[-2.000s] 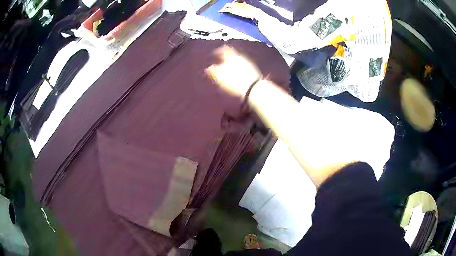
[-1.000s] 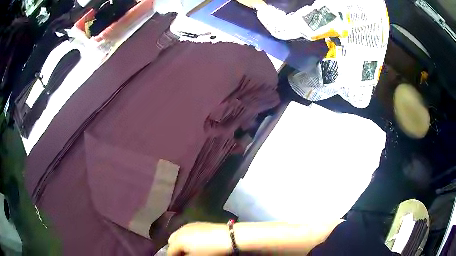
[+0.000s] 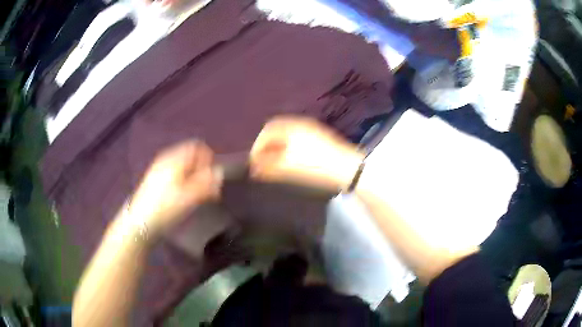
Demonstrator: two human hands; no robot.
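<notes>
Large maroon garment pieces [image 3: 217, 96] lie spread in front of me, with rumpled folds at their right edge. My left hand [image 3: 188, 172] and my right hand [image 3: 287, 150] are close together over the cloth, both blurred. Between them they hold a small dark maroon fabric piece [image 3: 236, 172] by its upper edge, fingers closed on it; it hangs down towards me. Its lower part is blurred.
White sheets [image 3: 440, 172] lie to the right, with a paler sheet [image 3: 357, 249] below my right forearm. A printed plastic bag [image 3: 498, 57] is at the upper right. A round stool [image 3: 550, 151] stands beyond. Dark bundled pieces [image 3: 105, 45] lie upper left.
My left hand has come into view. My right hand has moved up from the bottom edge, and a fabric piece is now held between both hands. The view has shifted.
</notes>
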